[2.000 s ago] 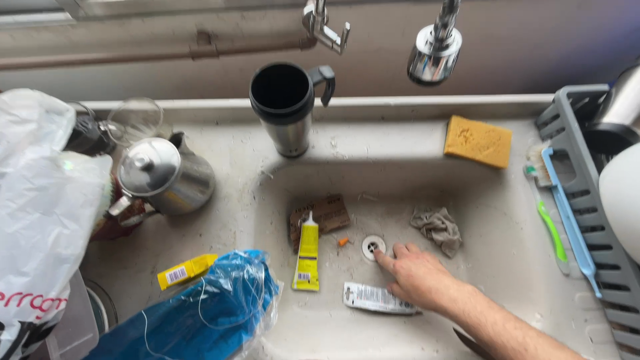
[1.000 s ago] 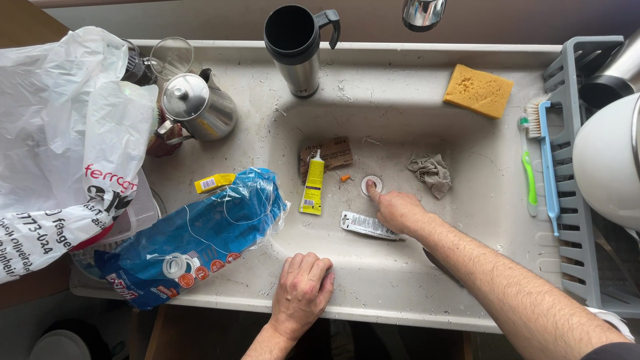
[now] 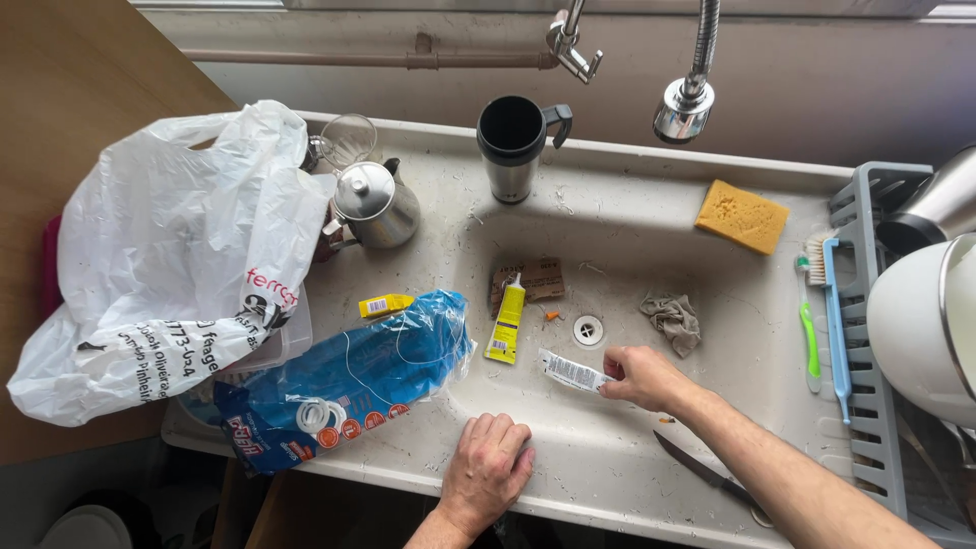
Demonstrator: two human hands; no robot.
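My right hand (image 3: 644, 377) pinches one end of a white printed sachet (image 3: 573, 372) low over the sink basin. My left hand (image 3: 488, 461) rests with curled fingers on the sink's front edge, holding nothing visible. A yellow glue tube (image 3: 506, 320) lies against a piece of brown sandpaper (image 3: 543, 279), beside a small orange cap (image 3: 551, 315). The round drain (image 3: 588, 331) shows between the tube and a crumpled grey rag (image 3: 671, 322). A knife (image 3: 698, 465) lies near the front edge, partly behind my right forearm.
On the left are a white plastic bag (image 3: 175, 244), a blue package (image 3: 343, 374), a yellow packet (image 3: 386, 305) and a metal pot (image 3: 377, 202). A travel mug (image 3: 511, 152) stands at the back. Right are a sponge (image 3: 742, 216), brushes (image 3: 836, 328) and a grey dish rack (image 3: 873, 381).
My right hand has left the drain, where its fingertip was, and has taken hold of the sachet that lay in the basin. My left hand stays at the front edge since one second ago.
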